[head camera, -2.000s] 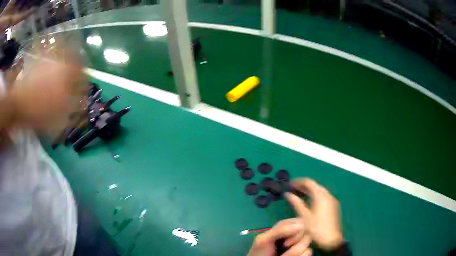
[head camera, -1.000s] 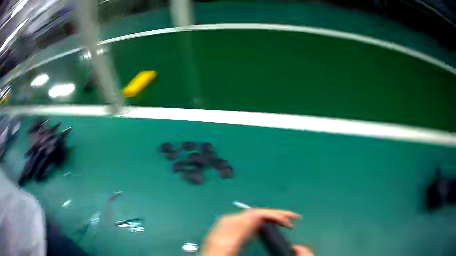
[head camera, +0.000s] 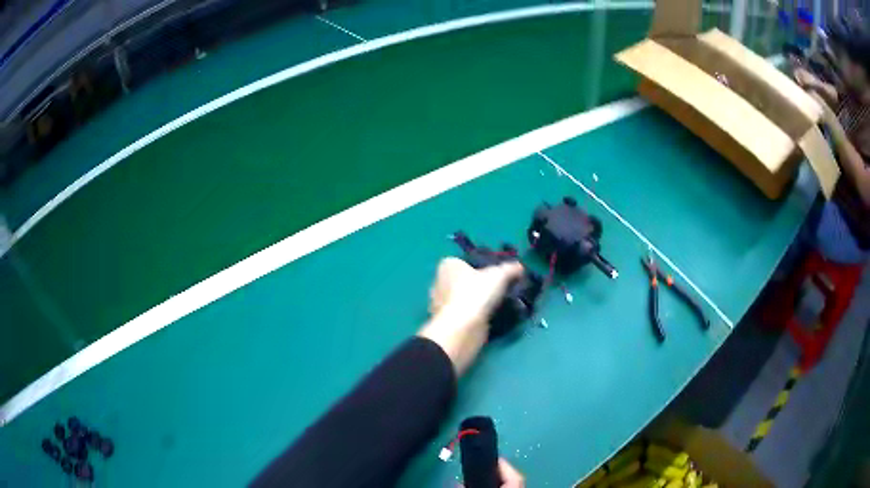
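My left hand (head camera: 467, 300), in a black sleeve, reaches across the bench with its fingers on a black housing (head camera: 515, 300). The fingers partly cover this housing, and its prong (head camera: 465, 242) points up and left. My right hand (head camera: 510, 474), cut off by the bottom edge, holds an upright black handle tube (head camera: 479, 453). A short red lead with a white connector (head camera: 445, 455) hangs at the tube's left side. A second black housing (head camera: 567, 234) lies just beyond the first, with red wires and white connectors beside it.
Pliers (head camera: 668, 291) lie open at right on the green bench. An open cardboard box (head camera: 725, 119) stands at the far right, near a person (head camera: 844, 143). Round black caps (head camera: 78, 446) lie at lower left. A white rail (head camera: 286, 250) borders the belt. Yellow cylinders (head camera: 649, 469) sit in a box below the bench.
The view has swung right, bringing the housings, pliers and cardboard box into sight; the caps now show at lower left. My left hand has reached out onto a housing. The tube is now held upright.
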